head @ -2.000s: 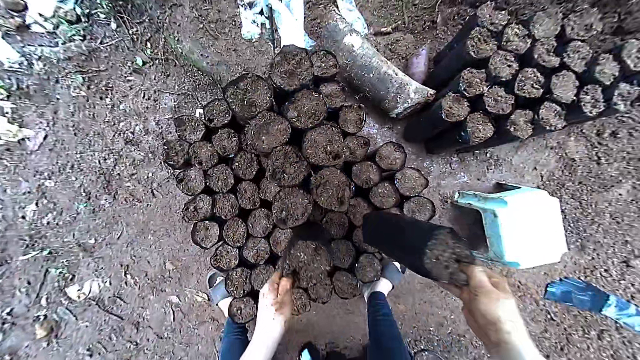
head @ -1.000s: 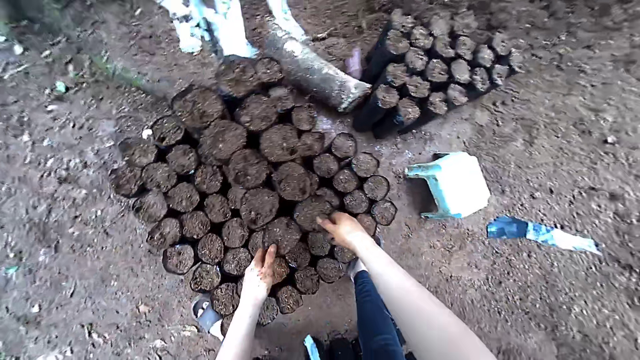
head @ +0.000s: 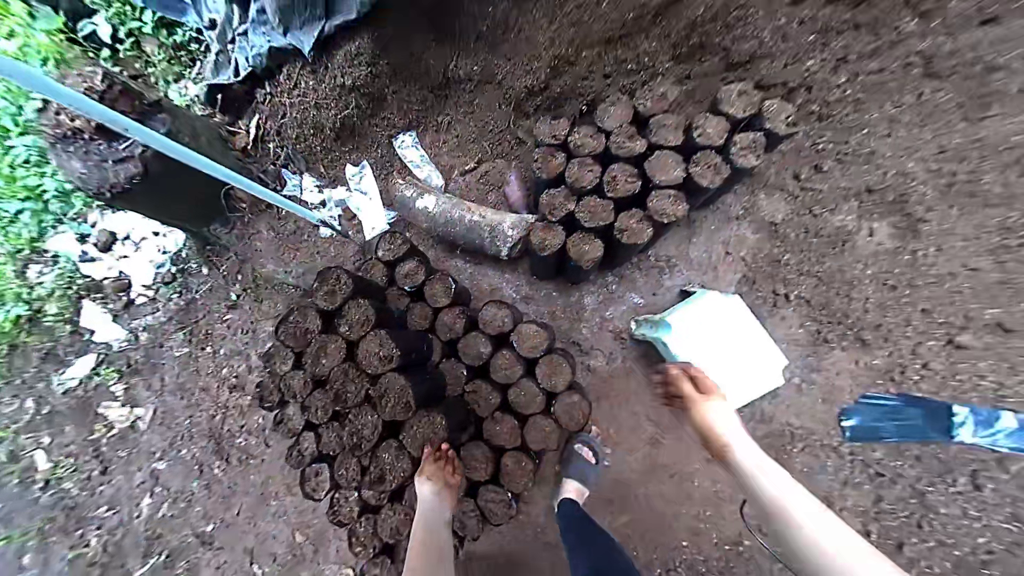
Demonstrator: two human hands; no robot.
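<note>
Many black plastic nursery bags filled with soil (head: 506,366) stand packed together on the ground in front of me. At their near side, my left hand (head: 438,474) rests its fingertips against the rim of one soil-filled bag (head: 424,430); whether it grips the bag cannot be told. My right hand (head: 694,394) is out to the right, blurred, with its fingers curled beside the near left edge of a white and pale green plastic stool (head: 720,344). Nothing shows in that hand, and whether it touches the stool is unclear.
A second group of filled bags (head: 622,180) stands beyond, beside a short log (head: 464,220). A pale pole (head: 160,140) slants down at the upper left, past a large stump (head: 132,160). Black plastic sheeting (head: 896,418) lies at the right. My sandalled foot (head: 582,462) is beside the bags.
My right hand has left the bags and moved right to the stool. The bag it held two seconds ago is no longer in it. The view has shifted toward the upper left.
</note>
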